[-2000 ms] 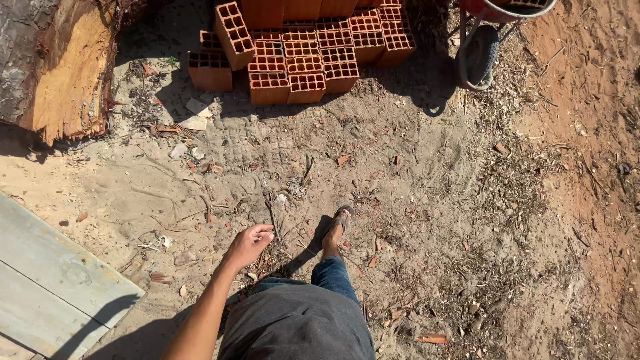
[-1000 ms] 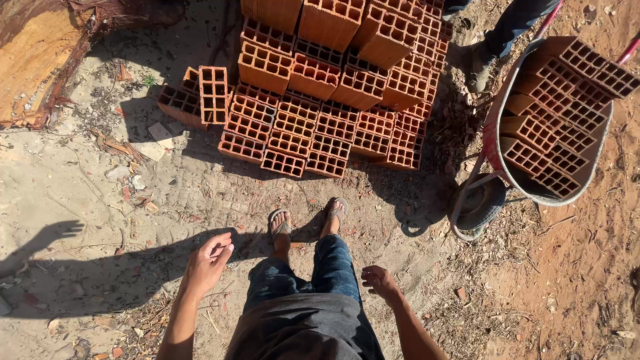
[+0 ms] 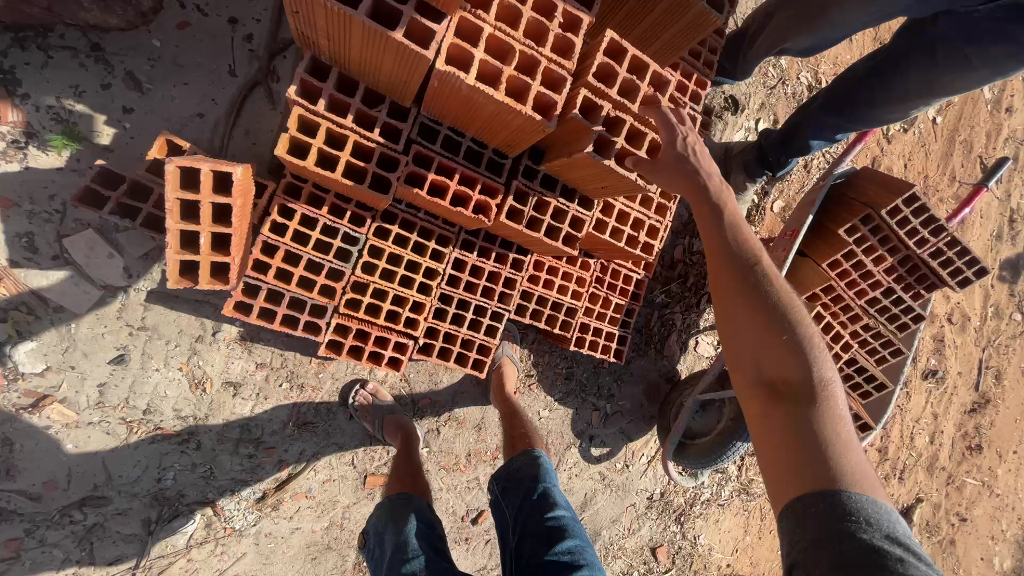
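Note:
My right hand (image 3: 676, 152) reaches over the upper right of a stack of hollow clay bricks (image 3: 396, 264). Its fingers are spread on or just above a hollow brick (image 3: 600, 148) whose cells face up; whether they touch it I cannot tell. The raised brick (image 3: 496, 76) to its left stands higher than the rows in front. At the stack's left end a single hollow brick (image 3: 208, 222) lies tilted on others. My left hand is out of the frame.
A wheelbarrow (image 3: 904, 376) loaded with hollow bricks stands at the right, its wheel (image 3: 712, 424) near the stack. Another person's legs (image 3: 848, 88) are at the upper right. Broken tile pieces (image 3: 96, 256) lie on the sandy ground at left. My sandalled feet are close to the stack's front edge.
My right hand has moved up and forward from beside my body to the bricks. My left hand, visible a second ago, has left the view. The stack is nearer.

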